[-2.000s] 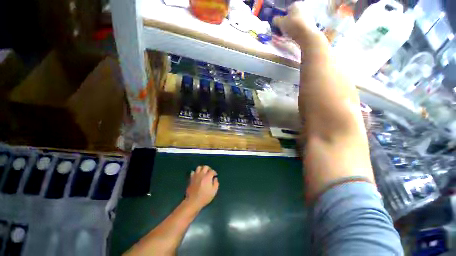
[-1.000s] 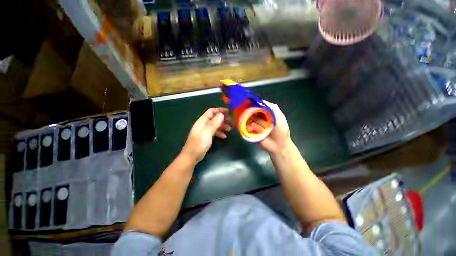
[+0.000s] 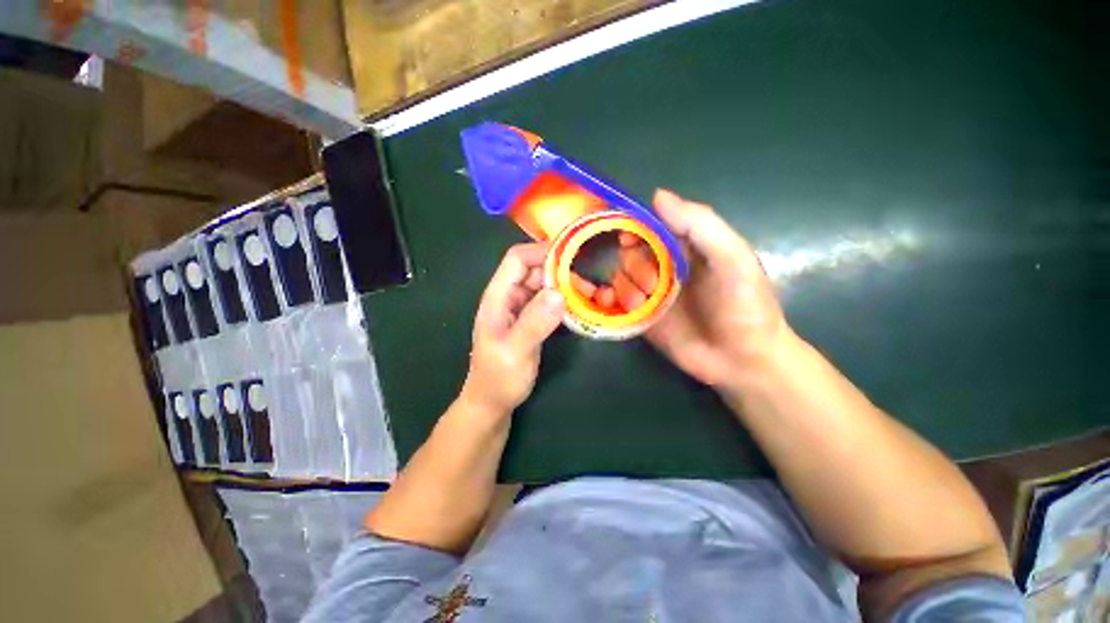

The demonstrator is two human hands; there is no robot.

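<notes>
A tape dispenser (image 3: 558, 201) with a blue-purple body and orange-red parts is held above the green mat (image 3: 876, 183), its blue head pointing to the upper left. A roll of clear tape (image 3: 667, 270) with an orange core sits at its near end. My right hand (image 3: 724, 298) grips the dispenser from the right, with fingertips showing through the core. My left hand (image 3: 514, 319) pinches the left edge of the roll with thumb and fingers. A black smartphone (image 3: 366, 209) lies at the left end of the bench.
A blister tray (image 3: 319, 396) at the left holds phone units (image 3: 291, 262) with round white stickers in two rows. Brown cartons (image 3: 73, 402) stand further left. A yellow-brown board (image 3: 450, 43) lies beyond the bench's white edge. Another tray (image 3: 1071, 548) shows at the lower right.
My left hand has closed on the tape roll. The dispenser has turned so its head points more to the left. The view has moved closer and down, and the fan and stacked trays have left it.
</notes>
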